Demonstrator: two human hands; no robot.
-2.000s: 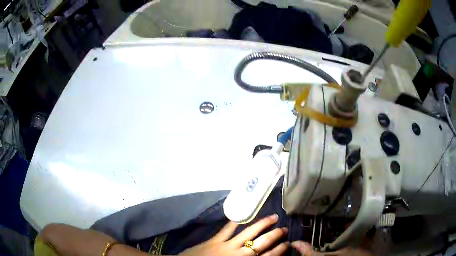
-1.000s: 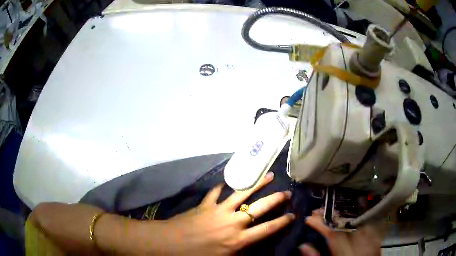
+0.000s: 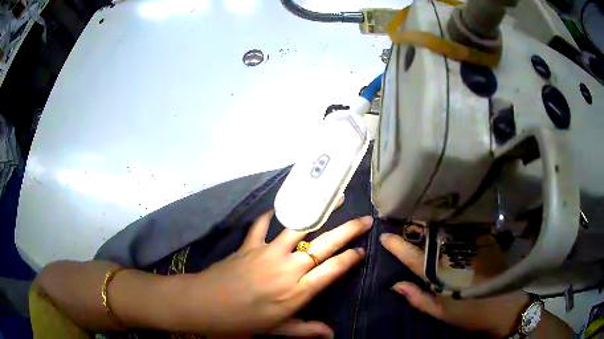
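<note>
A dark denim jacket lies on the white machine table, its greyer side folded up at the left. A stitched seam runs toward the sewing machine head. My left hand, with a ring, lies flat on the cloth with fingers spread, left of the seam; one fingertip is partly behind the white lamp. My right hand rests on the cloth right of the seam, thumb and forefinger apart, partly hidden behind the off-white loop frame. The needle area is mostly hidden by the head.
The white oblong lamp hangs over the cloth, left of the head. The white machine table extends left and back. A flexible metal conduit is at the back. Yellow embroidery shows beside my left forearm.
The view has tilted down and closer. My right hand has shifted and its thumb and forefinger show more clearly. The seam now lies straighter between my hands. My left hand stays flat on the cloth.
</note>
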